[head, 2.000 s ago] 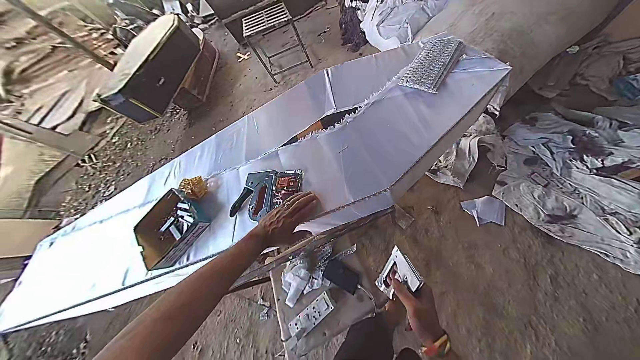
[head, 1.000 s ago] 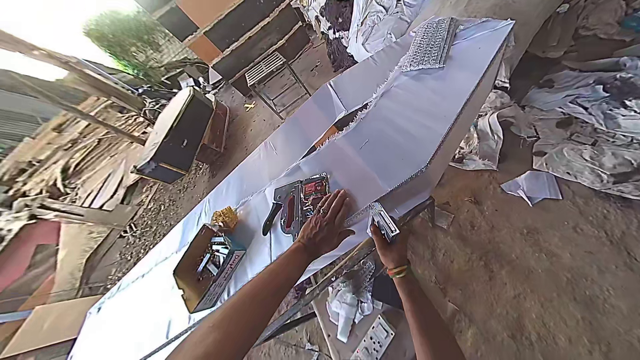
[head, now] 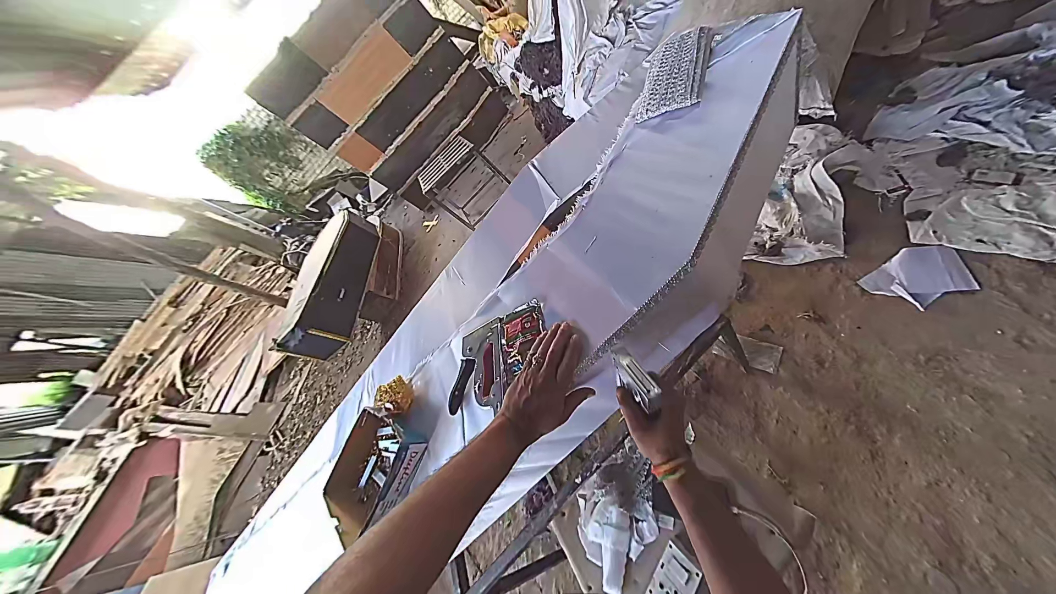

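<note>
My left hand [head: 544,379] lies flat, fingers together, on a long angular box covered in white cloth [head: 660,206]. Just left of its fingers a metal staple gun [head: 493,355] rests on the cloth. My right hand [head: 656,425] grips a silvery metal tool [head: 635,381], likely another staple gun, against the box's near side below the glittery edge trim. An open cardboard box [head: 351,474] of staple strips sits on the cloth at lower left, with a gold bundle [head: 394,394] beside it. A folded stack of silver trim [head: 675,74] lies at the far end.
Metal legs [head: 528,536] support the covered box. Below it are a low surface with crumpled white material [head: 610,520] and a socket board [head: 675,569]. White cloths [head: 982,198] lie on the ground at right. A dark case [head: 326,285] and wood scraps [head: 190,330] are at left.
My right hand has moved with the metal tool from low beside the box up to its near side. My left hand remains on the cloth by the staple gun. The view has tilted and turned.
</note>
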